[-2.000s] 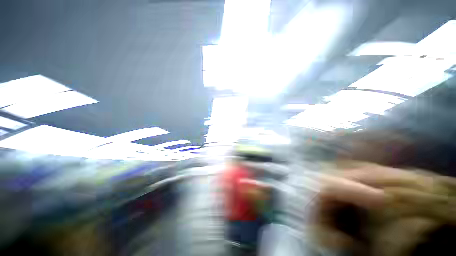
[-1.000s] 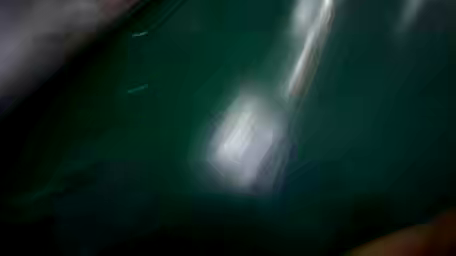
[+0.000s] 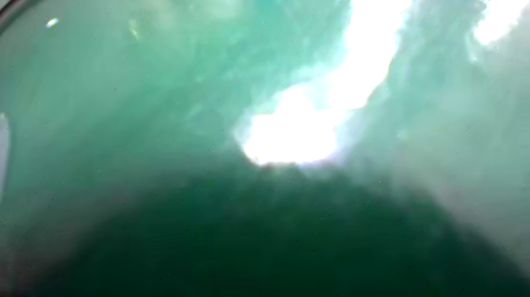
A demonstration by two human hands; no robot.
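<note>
A green bench top (image 3: 145, 110) fills nearly the whole head view, very close and blurred. A bright white glare (image 3: 293, 136) lies on it at the centre and stretches up to the top edge. The lower middle of the surface is dark, like a shadow or reflection. Neither of my hands can be seen. No watch or tool can be made out.
A pale, whitish shape (image 3: 3, 151) is cut off by the left edge; what it is cannot be told. A dark curved edge (image 3: 13, 13) shows at the top left corner. A second glare patch is at the top right.
The view has swung from the ceiling lights and a person in red down to the green surface, which now looks brighter. The skin-coloured shape at the lower right has left the picture.
</note>
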